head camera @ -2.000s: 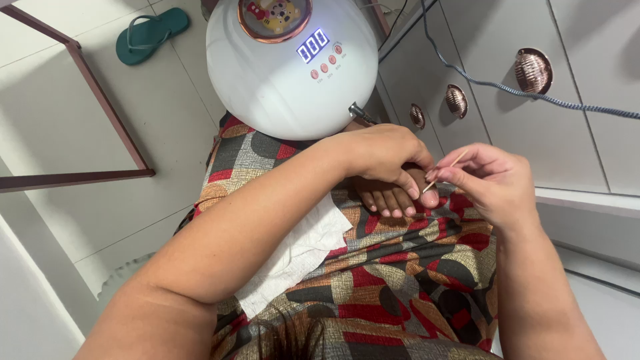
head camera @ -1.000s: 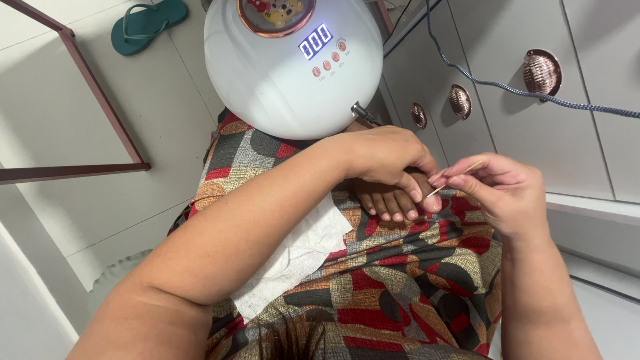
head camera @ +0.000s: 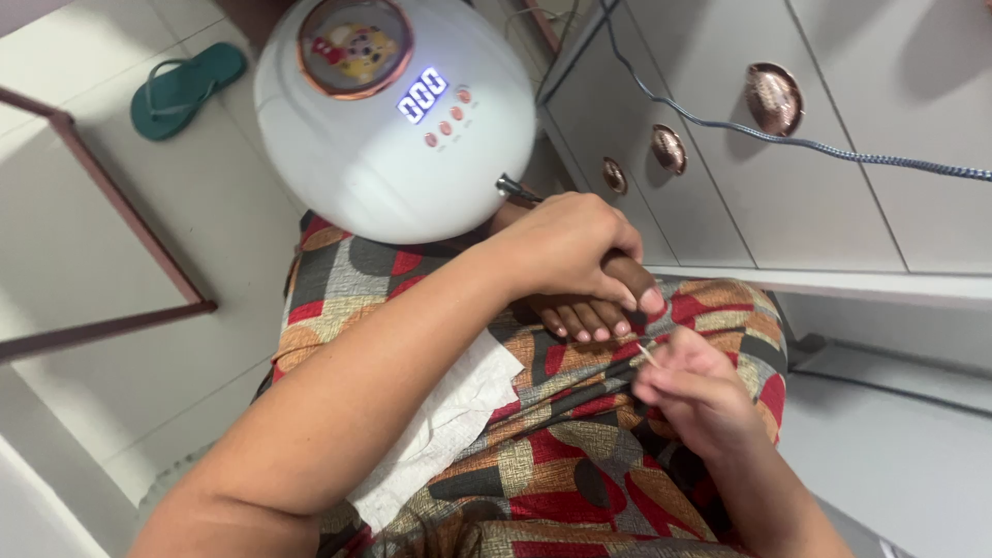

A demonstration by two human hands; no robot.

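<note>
Another person's foot, with pale pink polished nails, rests on my lap on patterned cloth. My left hand lies over the foot and grips it close to the big toe. Below and to the right of the toes, my right hand pinches a thin pale wooden stick, its tip apart from the toenails. A white paper towel lies on my lap under my left forearm.
A white nail lamp with a lit display stands just beyond my lap. Grey drawers with copper shell handles are at the right, a braided cord before them. A teal flip-flop and a brown metal frame are at left.
My right hand has moved down and away from the big toe with the stick, whose tip was at the toe before. My left hand still holds the foot.
</note>
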